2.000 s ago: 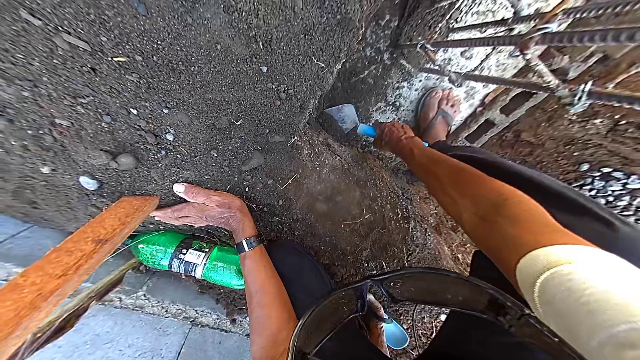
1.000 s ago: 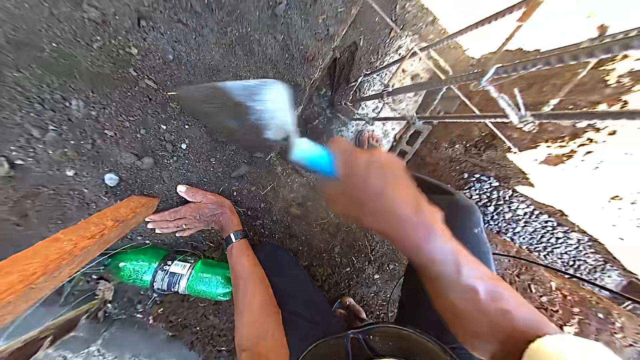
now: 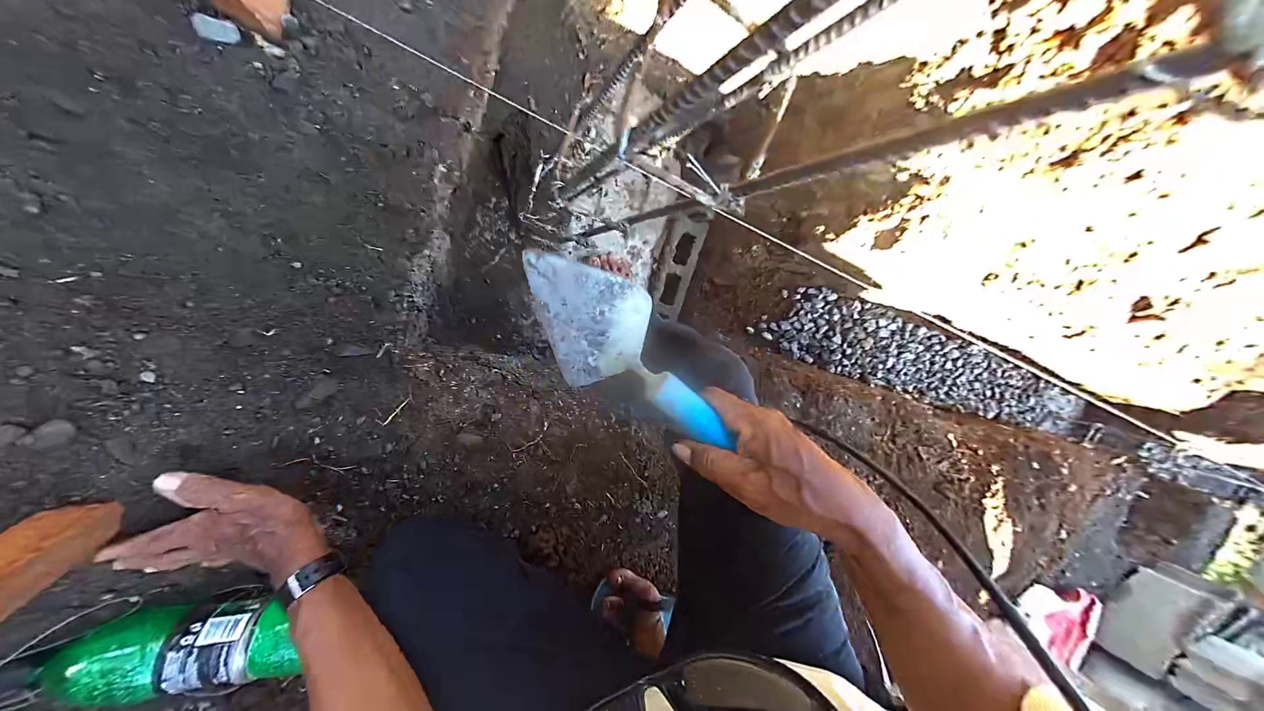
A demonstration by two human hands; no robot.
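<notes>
My right hand point(image 3: 780, 459), right of centre, grips the blue handle of a masonry trowel point(image 3: 592, 314). The trowel's broad metal blade points up and left, above the soil and near the foot of a rebar cage. At lower left my left hand point(image 3: 232, 523) rests on the ground with its fingers spread and holds nothing; a dark band is on its wrist. Its fingertips are beside the end of an orange-brown wooden board point(image 3: 59, 548). Just below that hand lies a green plastic bottle point(image 3: 118, 652) with a label, partly hidden by my forearm.
A rebar cage point(image 3: 681, 109) stands at the top, beside a hollow concrete block point(image 3: 681, 262). A taut string crosses diagonally from top left to right. Gravel point(image 3: 908, 360) lies in a strip at right. A black cable point(image 3: 948, 533) runs past my right forearm; concrete blocks point(image 3: 1155, 622) are at lower right.
The trowel, low near my foot two seconds ago, was raised and blurred over the soil one second ago and is now by the rebar. My left hand stays beside the board. The view has shifted.
</notes>
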